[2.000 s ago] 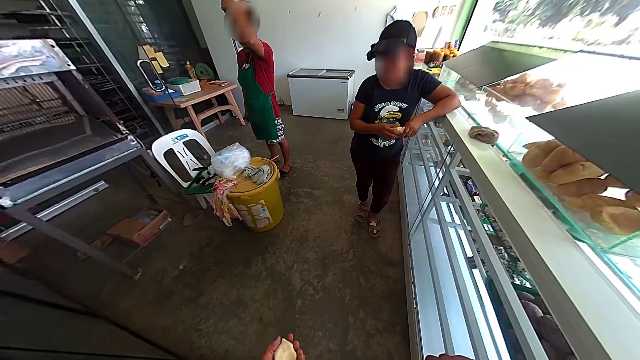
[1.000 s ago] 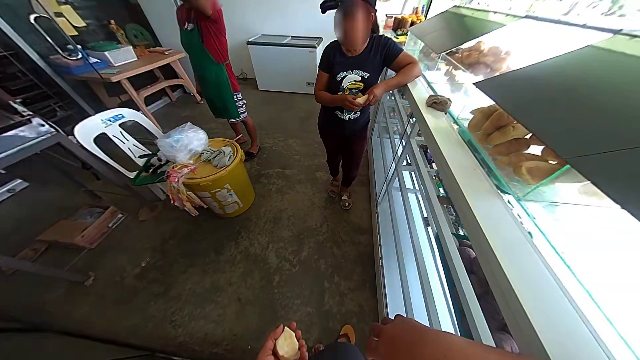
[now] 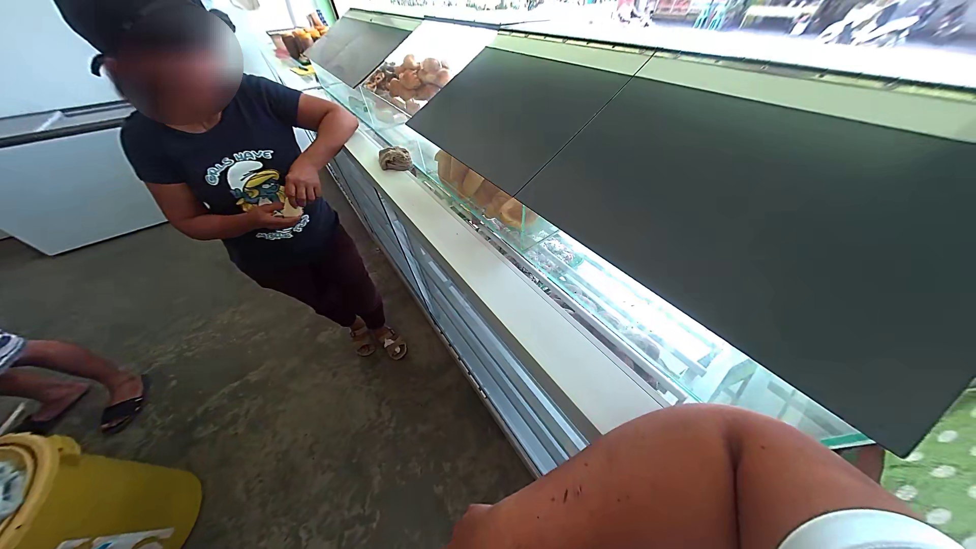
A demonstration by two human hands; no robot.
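At the bottom edge, my right hand [image 3: 471, 526] shows only in part below my bent forearm; whether it holds anything is hidden. My elbow is over the white counter ledge [image 3: 496, 293] beside the glass display case. My left hand is out of view. Bread loaves [image 3: 476, 187] lie behind the glass, and round buns [image 3: 412, 80] are farther along. A crumpled brownish bundle [image 3: 395, 158] sits on the ledge. Across from me a person in a dark T-shirt holds a pale piece of food [image 3: 290, 209] in both hands.
Dark panels [image 3: 724, 191] cover much of the display case. A yellow bucket [image 3: 122, 496] stands at lower left, near another person's sandalled feet [image 3: 122, 400]. Behind the standing person is a white chest freezer [image 3: 76, 183].
The view has swung right and closer to the counter. My left hand, which held a pale piece of food, has left the view. My right forearm now fills the lower right.
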